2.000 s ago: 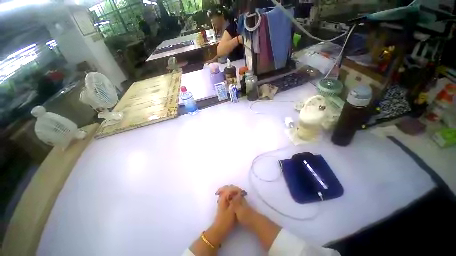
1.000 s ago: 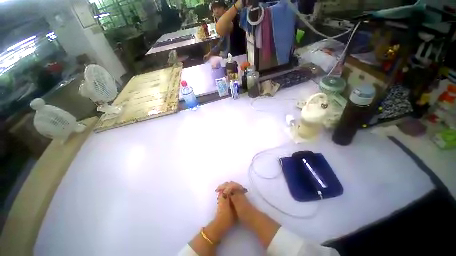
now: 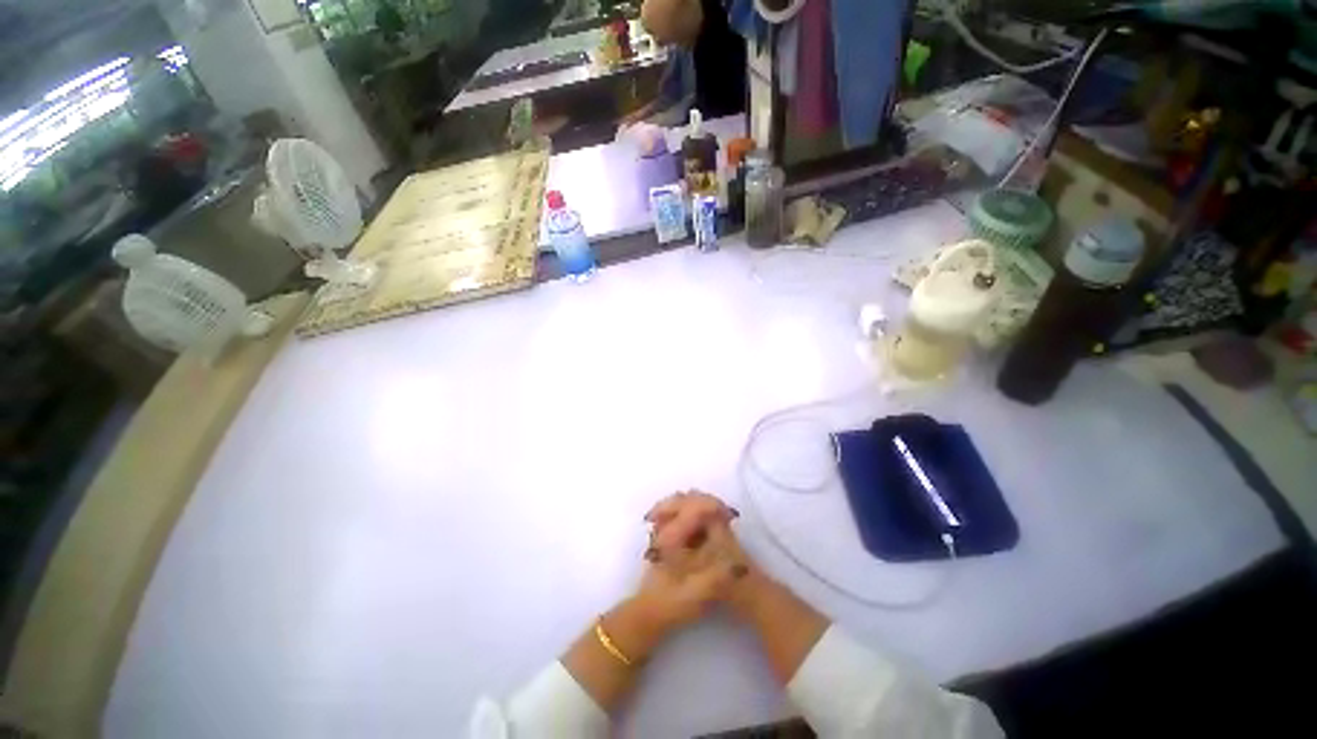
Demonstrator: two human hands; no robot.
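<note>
My left hand (image 3: 676, 565) and my right hand (image 3: 718, 554) are clasped together, fingers interlaced, on the white table top (image 3: 390, 578) near its front edge. No work piece shows in or under them. A gold bracelet is on the left wrist. Right of the hands lies a dark blue pad (image 3: 975, 498) with a black device (image 3: 924, 469) on it. A thin white cable (image 3: 794, 556) loops from the device across the table between pad and hands.
Behind the pad stand a cream jug-shaped item (image 3: 945, 318), a dark bottle (image 3: 1057, 325) and a green round item (image 3: 1010, 220). A blue bottle (image 3: 571, 243), small bottles, a patterned board (image 3: 441, 238) and two white fans (image 3: 181, 300) line the far and left sides. Part of a person shows beyond.
The view has shifted, so the table things sit higher and further right. The hands stay clasped, their fingers now more tightly folded. The person beyond is now mostly cut off by the top edge.
</note>
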